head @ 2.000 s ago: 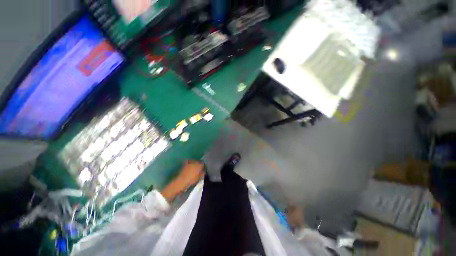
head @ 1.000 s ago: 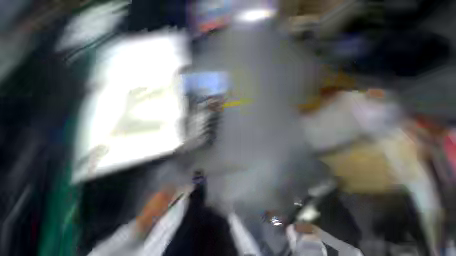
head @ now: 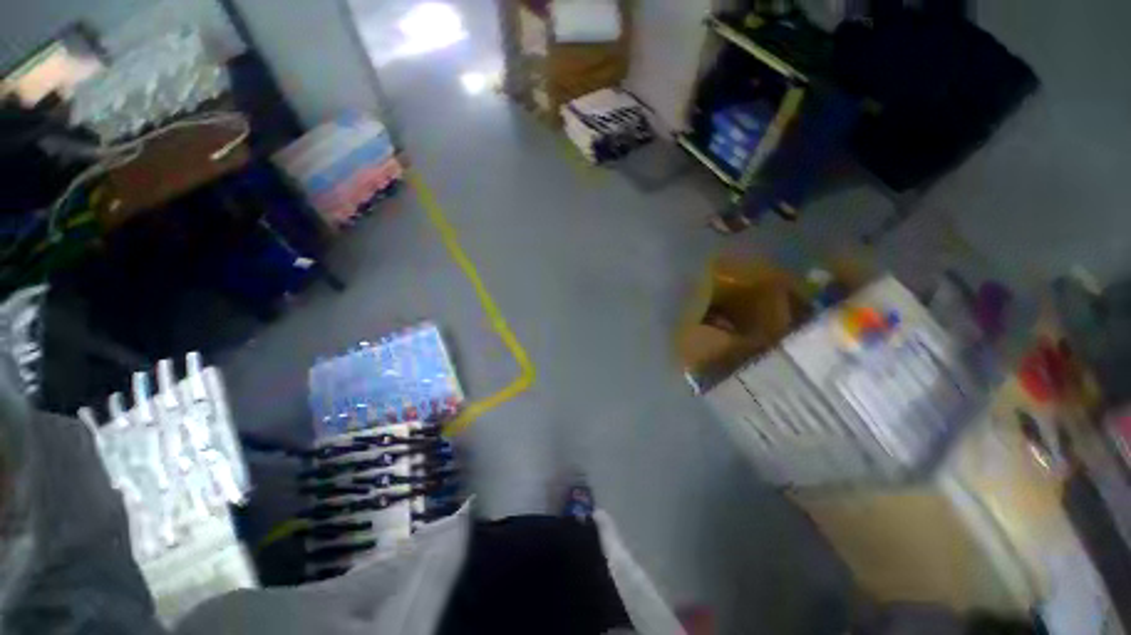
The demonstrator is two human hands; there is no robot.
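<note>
Neither of my hands is clearly in view. My pale left sleeve crosses the lower left, and its hand is hidden or out of the picture. A small reddish blur sits at the bottom edge right of my legs; I cannot tell what it is. Nearest in front of me on the left are white ribbed trays, a stack with black bands, and a blue-white stack of trays behind it.
A grey floor with a yellow line runs ahead. White boxes and an open brown carton stand right. A shelf rack and a partly visible person's legs are at the upper right. A pink-blue stack stands upper left.
The view has swung from the green bench and white table to the floor aisle. The bench is gone, and both hands seen earlier have left clear view.
</note>
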